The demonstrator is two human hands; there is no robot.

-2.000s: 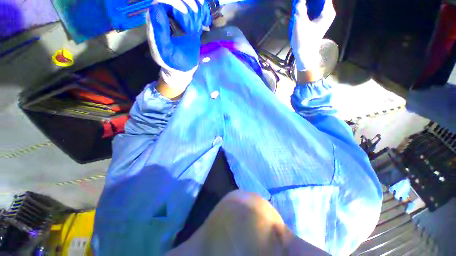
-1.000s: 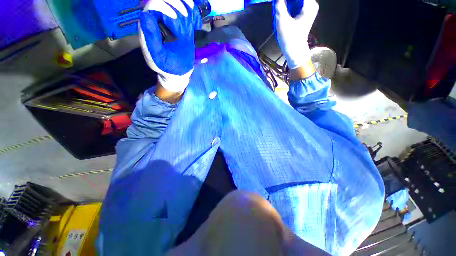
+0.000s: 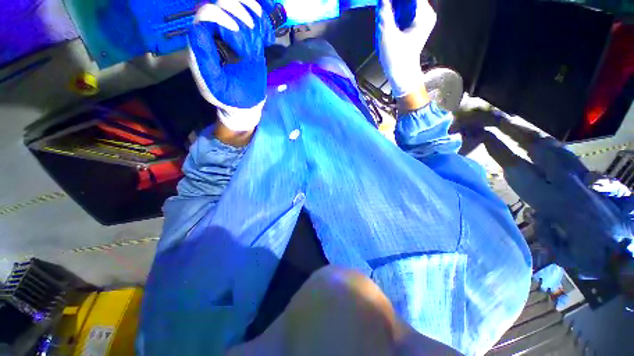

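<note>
My left hand (image 3: pixel 229 66), in a white-backed glove with a blue palm, is at the top left with its fingers curled around a small dark tool (image 3: pixel 278 15), mostly hidden in the fist. My right hand (image 3: pixel 405 49), in a similar glove, is at the top right with its fingers bent and cut off by the top edge. Dark blue shows between its thumb and fingers; whether that is the glove or a held object cannot be told. Part of a blue-cyan board (image 3: pixel 132 31) with dark bars lies beyond and left of my left hand.
A black bin (image 3: pixel 76 184) with red pieces and yellowish strips is at the left. A yellow box (image 3: pixel 111 321) is at the lower left. A round metal disc (image 3: pixel 443 89) is beside my right wrist. A person in a blue smock (image 3: pixel 556 181) is at the right, near metal racks.
Both hands have shifted left in view, slightly over the last second. A person in a blue smock with a white-gloved hand has come into view at the right.
</note>
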